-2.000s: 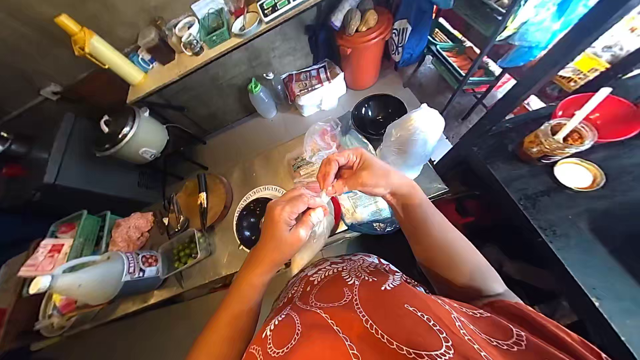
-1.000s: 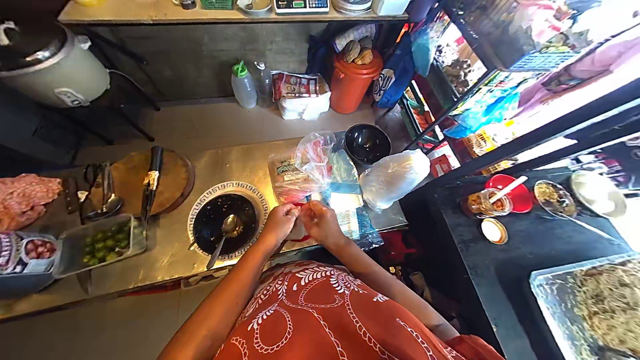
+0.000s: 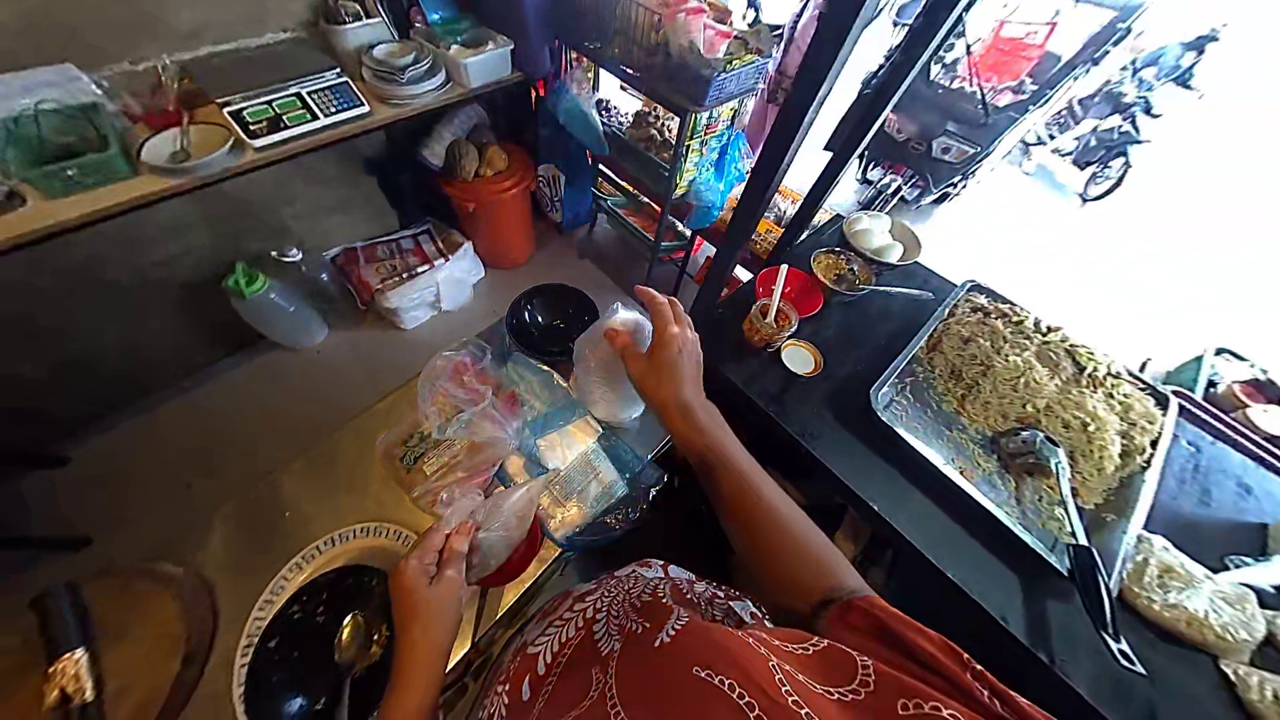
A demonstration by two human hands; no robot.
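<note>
My left hand [image 3: 437, 563] grips a small clear plastic bag [image 3: 506, 522] by its top, just above a red bowl [image 3: 515, 560] that the bag partly hides. My right hand [image 3: 662, 352] is raised with fingers spread at the upper right side of a white, filled plastic bag [image 3: 606, 372]; whether it touches the bag I cannot tell. Behind that bag stands a black bowl [image 3: 551, 318]. Crumpled clear plastic bags [image 3: 462, 420] and a blue container with packets [image 3: 590, 470] lie between my hands. A wide patterned-rim bowl [image 3: 262, 590] with a dark inside holds a spoon [image 3: 352, 640].
A metal tray [image 3: 905, 420] of noodles with a serving spoon [image 3: 1065, 490] lies on the black counter [image 3: 850, 440] at right, near a glass jar [image 3: 768, 325] and a red bowl [image 3: 800, 290]. A round wooden board [image 3: 150, 620] is at lower left.
My hands, together in both earlier frames, are now apart; the right one has moved to the white filled bag. The view has turned toward the right counter.
</note>
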